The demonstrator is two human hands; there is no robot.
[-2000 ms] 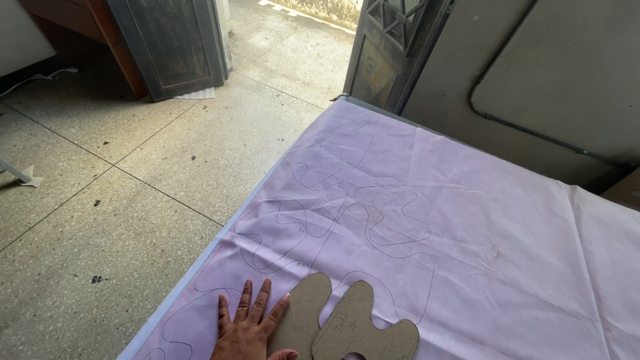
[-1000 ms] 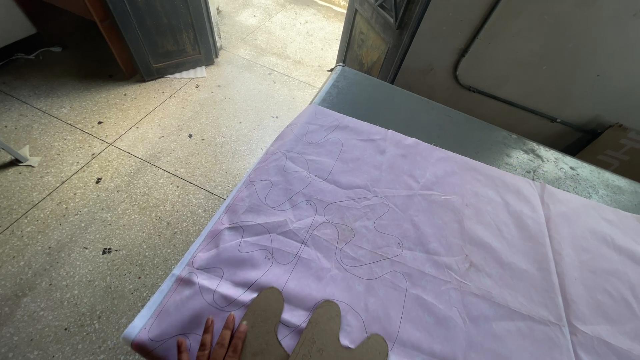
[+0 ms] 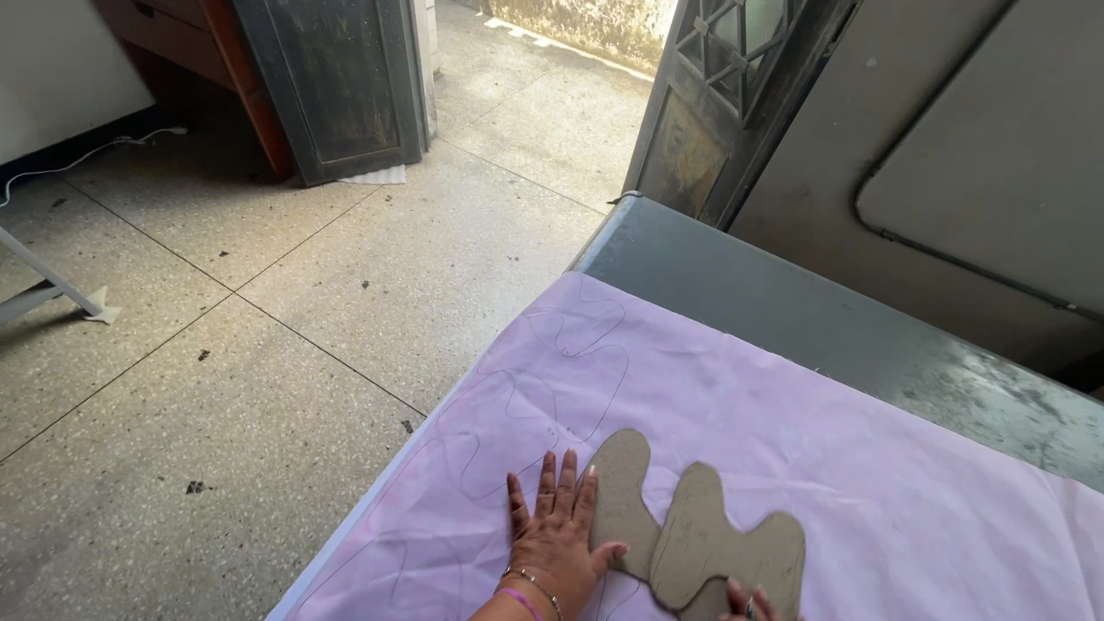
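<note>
A lilac cloth (image 3: 880, 431) marked with curved drawn outlines covers much of the table. Grey-brown cardboard templates with rounded lobes lie on it: a narrow one (image 3: 623, 500) beside a wider one (image 3: 703, 526), their edges meeting. My left hand (image 3: 556, 526), wearing a bracelet and a pink band, lies flat with fingers spread, its fingertips and thumb touching the narrow template. At the bottom edge, my right hand (image 3: 755, 604) shows only its fingers, pinching a small dark, thin tool (image 3: 750, 609) by the wider template; its kind cannot be told.
The grey tabletop (image 3: 776, 297) shows beyond the cloth. Left of the table lies a speckled floor (image 3: 302, 414) with a white metal leg (image 3: 52, 276) at the far left. Behind stand a dark door panel (image 3: 332, 95) and a metal door (image 3: 699, 112); a cable (image 3: 966, 267) runs along the wall.
The cloth has shifted toward me, and more grey tabletop shows beyond it than two seconds ago. Fingers of my right hand have come into view at the bottom edge.
</note>
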